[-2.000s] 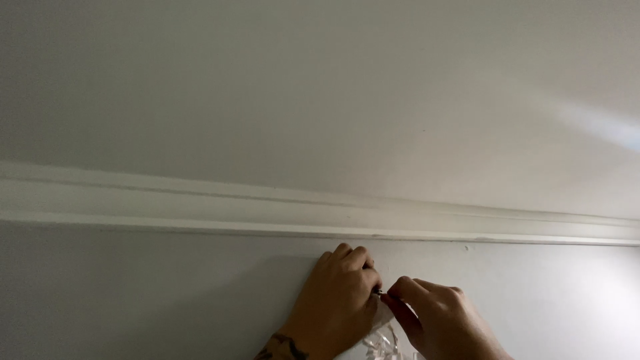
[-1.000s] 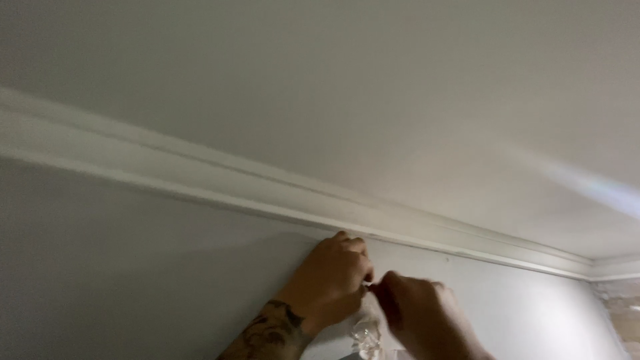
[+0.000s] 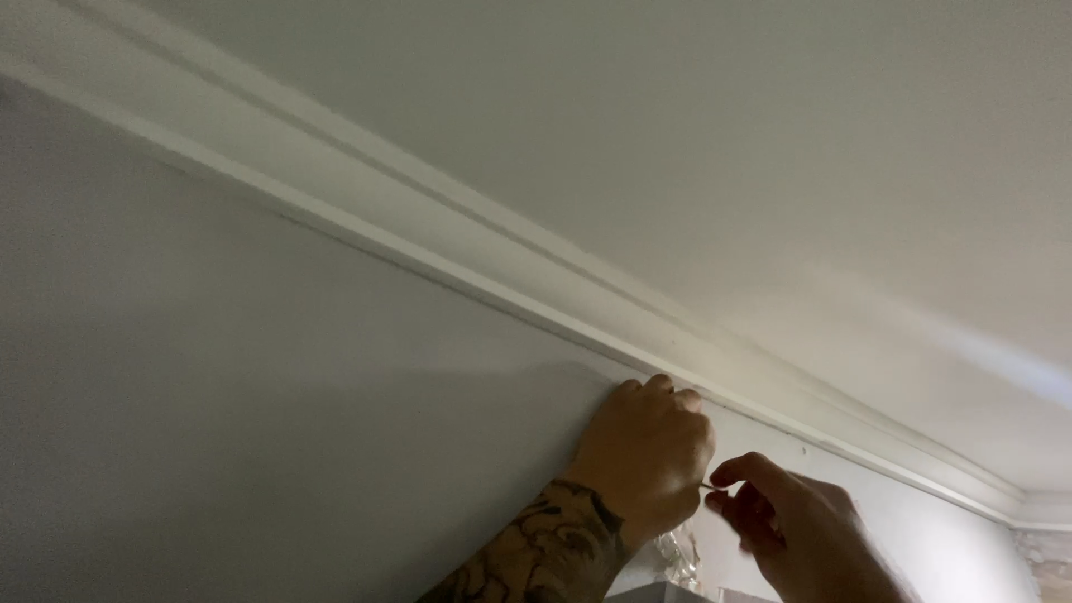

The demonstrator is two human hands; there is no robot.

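My left hand (image 3: 649, 452) is raised against the grey wall (image 3: 293, 377), its curled knuckles just under the cornice moulding (image 3: 469, 243). Its palm side faces the wall, so what its fingers hold is hidden. Close to its right, my right hand (image 3: 779, 511) has thumb and forefinger nearly together at a small thin dark piece (image 3: 708, 486), which reaches toward the left hand; whether the fingertips grip it is unclear. Below the left hand a crumpled, shiny clear thing (image 3: 680, 553), perhaps plastic or glass, is partly covered by the wrist.
The ceiling (image 3: 670, 126) meets the wall along the white moulding, which runs down to a corner at the right. A small mark (image 3: 805, 450) shows on the wall right of my hands. Below them is the top of a grey object (image 3: 657, 593). Brick-like surface (image 3: 1051, 565) shows at the lower right.
The view has tilted and turned. My right hand's fingers have opened slightly and drawn a little away from my left hand, which stays up by the moulding.
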